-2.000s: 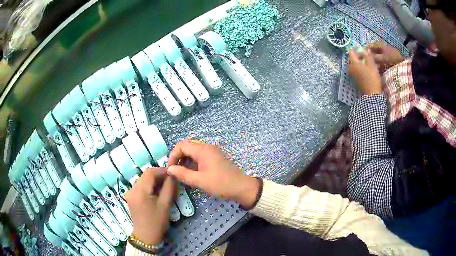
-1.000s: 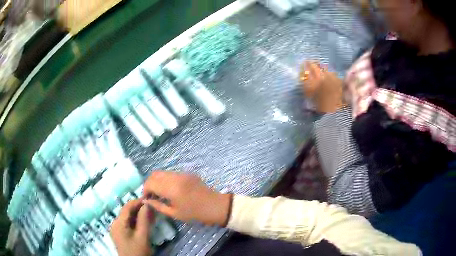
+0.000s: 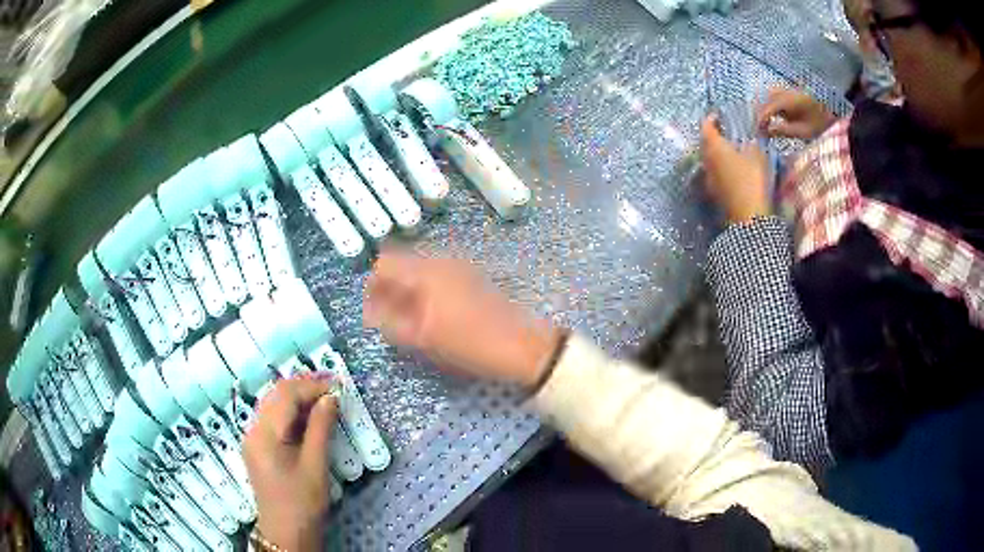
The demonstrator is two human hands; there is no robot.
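Observation:
Teal-and-white fan bodies [image 3: 351, 415] lie in close rows at left and lower left, with thin red and dark wires on their handles. My left hand [image 3: 283, 458] is over the right end of the near row, thumb and finger pinched on a tiny pale part [image 3: 333, 390], too small to name. My right hand [image 3: 459, 313] is blurred, raised over the mat to the right of my left hand, with fingers curled. I cannot tell whether it holds anything. The two hands are apart.
A heap of small teal parts [image 3: 502, 65] lies at the mat's far side. A dotted grey tray [image 3: 453, 469] is at the near table edge. The green belt [image 3: 216, 81] runs beyond. A co-worker's hands [image 3: 739, 173] are at right.
My right hand has moved away from my left hand, up and to the right. My left hand stays by the near row. The round fan head by the co-worker's hands no longer shows.

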